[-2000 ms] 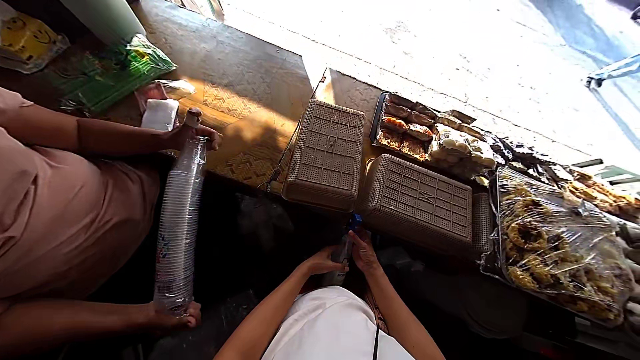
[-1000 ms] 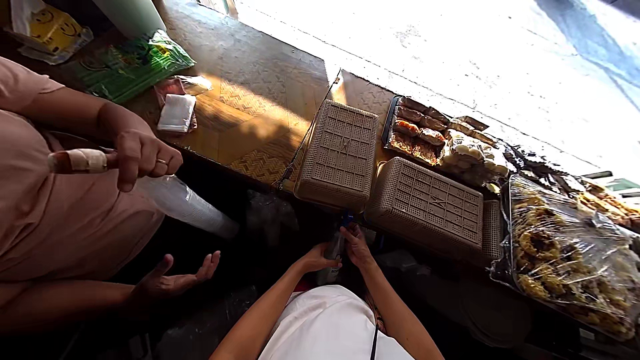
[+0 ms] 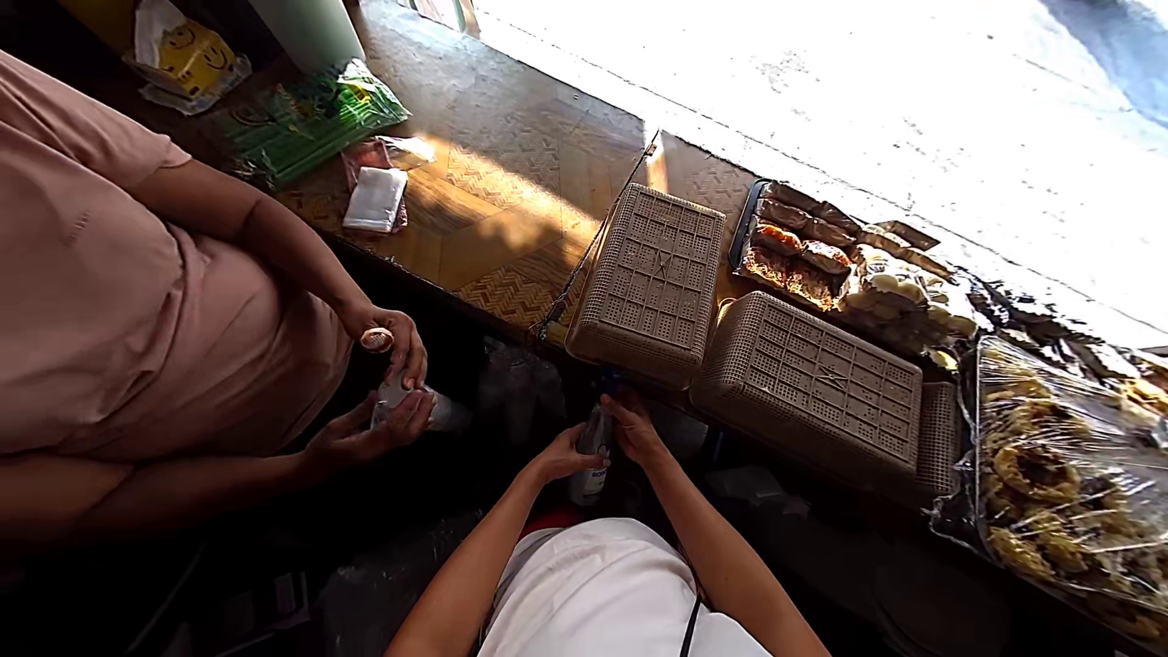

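In front of my white shirt, a clear plastic bottle [image 3: 593,452] with printing on its side stands roughly upright. My left hand [image 3: 568,456] is wrapped round its lower part. At the blue top of the bottle is my right hand [image 3: 631,424], its fingers against the cap area; how firmly they grip is hard to tell in the shadow. Both hands are just below the edge of two upturned woven plastic baskets [image 3: 652,274]. At the left, a co-worker's hands [image 3: 397,392] hold a translucent plastic thing.
A patterned counter [image 3: 511,210] bears a green plastic pack [image 3: 310,123], small white bags [image 3: 375,199] and a yellow packet [image 3: 192,59]. Right of the baskets lie a tray of packed food [image 3: 794,246] and a film-covered food tray [image 3: 1049,474]. The co-worker stands close at my left.
The co-worker's stack of clear cups, upright two seconds ago, is no longer seen that way; their hands have come together round a translucent plastic thing. My hands stay at the bottle.
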